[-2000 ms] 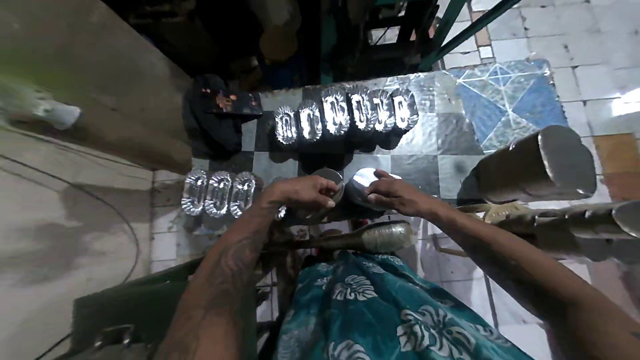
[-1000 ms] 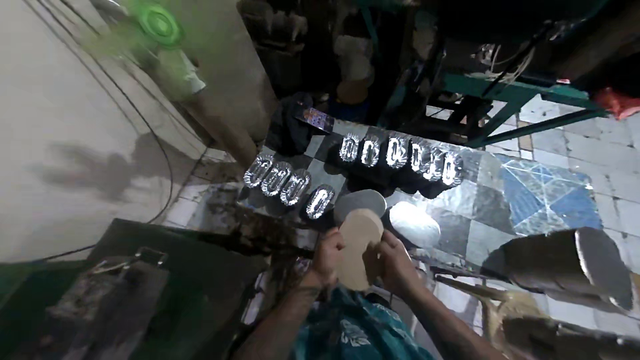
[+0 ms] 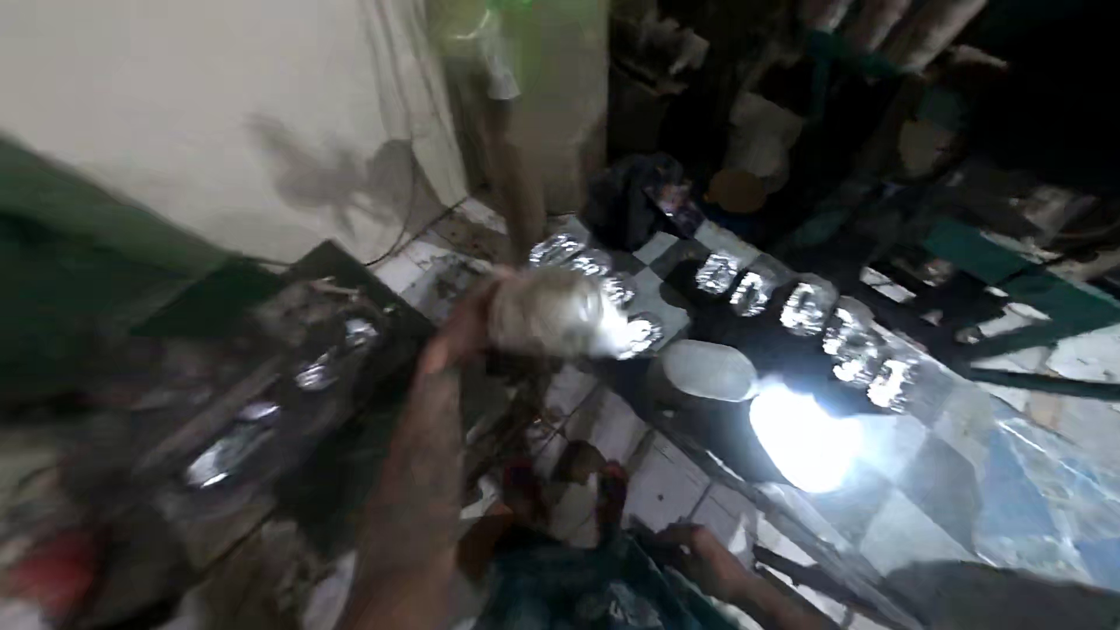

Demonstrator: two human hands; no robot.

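My left hand [image 3: 468,324] is raised left of the table, closed around a pale rounded object [image 3: 551,313] with a shiny right end; motion blur hides what it is. My right hand [image 3: 696,551] is low beside my clothing, blurred, its grip unclear. On the checkered table lie a dull grey oval piece [image 3: 709,370] and a brightly glaring oval piece [image 3: 803,437], side by side. Fluted shiny oval moulds stand in two groups: one near the table's left end [image 3: 641,335], partly behind the pale object, and a row along the far edge [image 3: 807,306].
Left of my left arm is a dark green-edged surface [image 3: 324,262] with shiny metal pieces [image 3: 223,455] on it. A dark cloth bundle [image 3: 626,197] sits at the table's far left corner. A wall and pillar [image 3: 560,114] rise behind. Green metal framing [image 3: 1006,262] stands at the right.
The view has swung left. One second ago both hands held a flat pale oval piece together; now they are apart, my left hand out to the left with a pale object.
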